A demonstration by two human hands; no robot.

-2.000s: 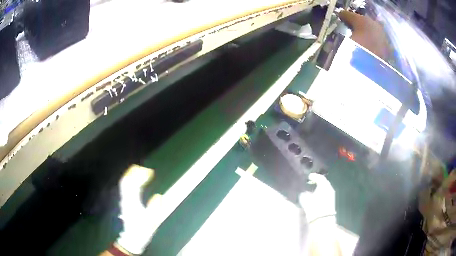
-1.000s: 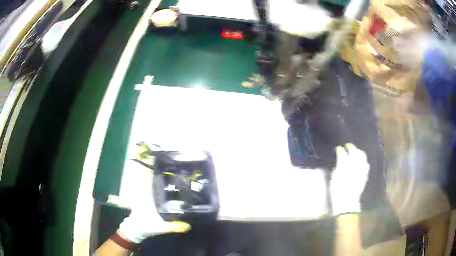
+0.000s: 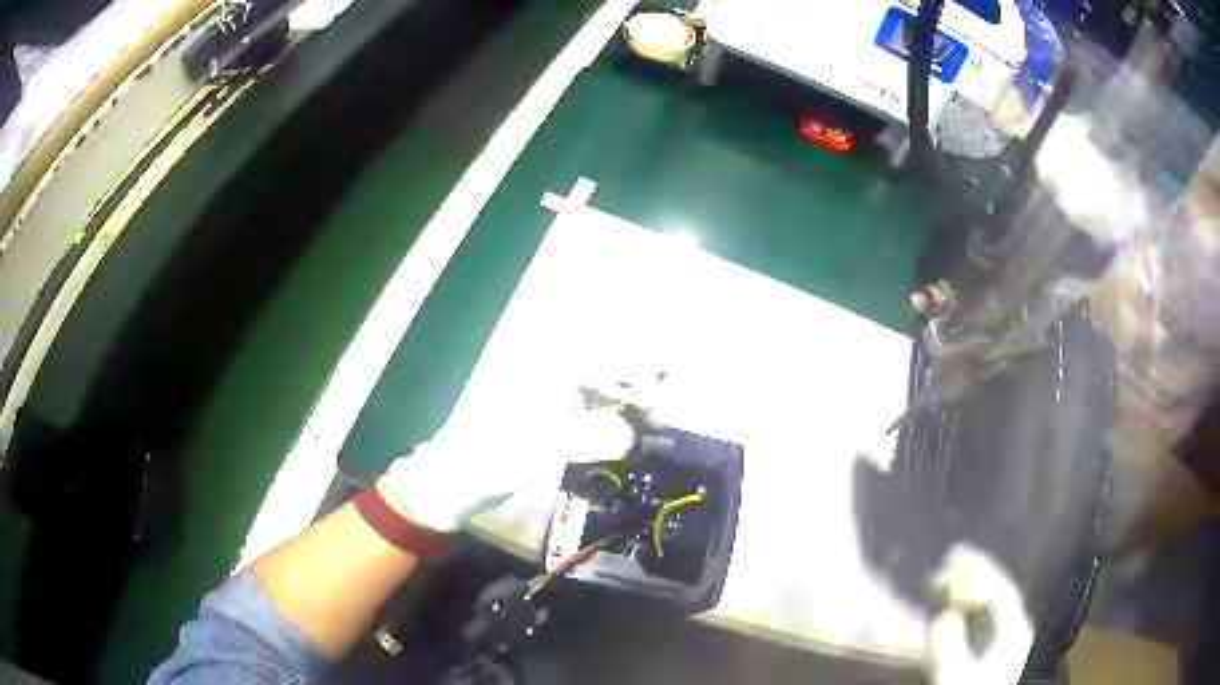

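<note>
The black square housing shell [image 3: 724,549] lies open side up at the front of the white sheet. Yellow-green wires [image 3: 676,515] and a reddish lead show inside; the lead trails over its lower left edge to a dark part [image 3: 502,618]. My left hand [image 3: 515,462], in a white glove, holds the shell's upper left edge. Small yellowish bits [image 3: 622,395] show just beyond its fingertips. My right hand [image 3: 983,622], gloved and blurred, is right of the shell at the sheet's edge, its fingers on a blurred dark piece [image 3: 894,522]; its exact grip is unclear.
The white sheet [image 3: 749,348] is taped to the green bench. A ribbed black stack [image 3: 1070,455] and blurred metal tooling [image 3: 990,335] stand right. A white box [image 3: 803,56], red display [image 3: 824,133] and round dish [image 3: 661,38] are at the back. The belt's pale rail [image 3: 401,288] runs left.
My left hand has moved from the shell's lower left to its upper left edge. The reddish lead now trails out of the shell. A dark piece now shows at my right fingers. The view has turned.
</note>
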